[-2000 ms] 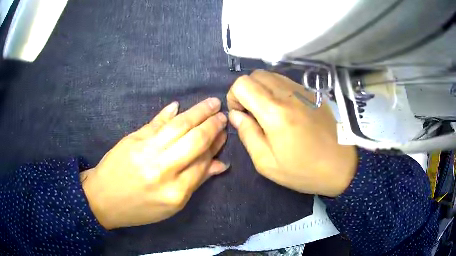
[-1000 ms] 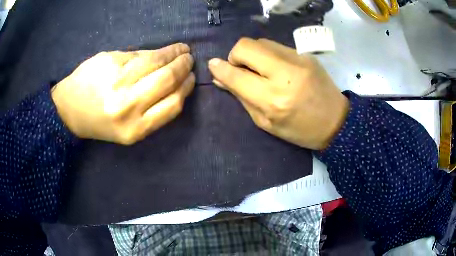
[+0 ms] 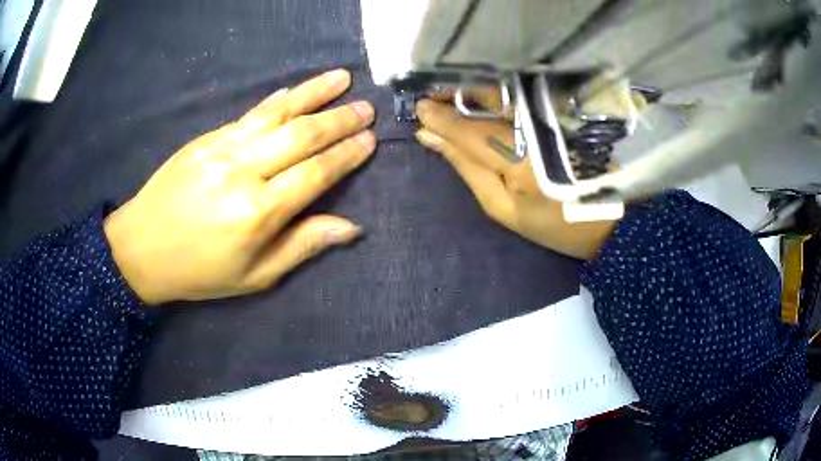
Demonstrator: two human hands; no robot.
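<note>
A dark garment panel (image 3: 360,288) lies over the machine bed and table. The small presser foot (image 3: 405,106) is over the cloth below the machine head (image 3: 585,45). A short dark seam or fold line (image 3: 393,139) shows in the cloth just in front of the foot. My left hand (image 3: 239,189) lies flat on the panel left of the foot, fingers apart and pointing at it, thumb out. My right hand (image 3: 513,176) is right of the foot, its fingertips on the cloth beside it; the machine's wire and guard partly hide it.
The white table edge (image 3: 522,351) with ruler marks and a dark worn patch (image 3: 405,410) lies in front of the panel. A pale bar (image 3: 54,49) stands at the upper left. Checked cloth (image 3: 513,448) shows at the bottom. A yellow item (image 3: 792,279) is at the right edge.
The panel has moved away from me, uncovering more table edge and the worn patch. My left hand has flattened and spread. My right fingertips are now beside the foot. The machine head fills the upper right again.
</note>
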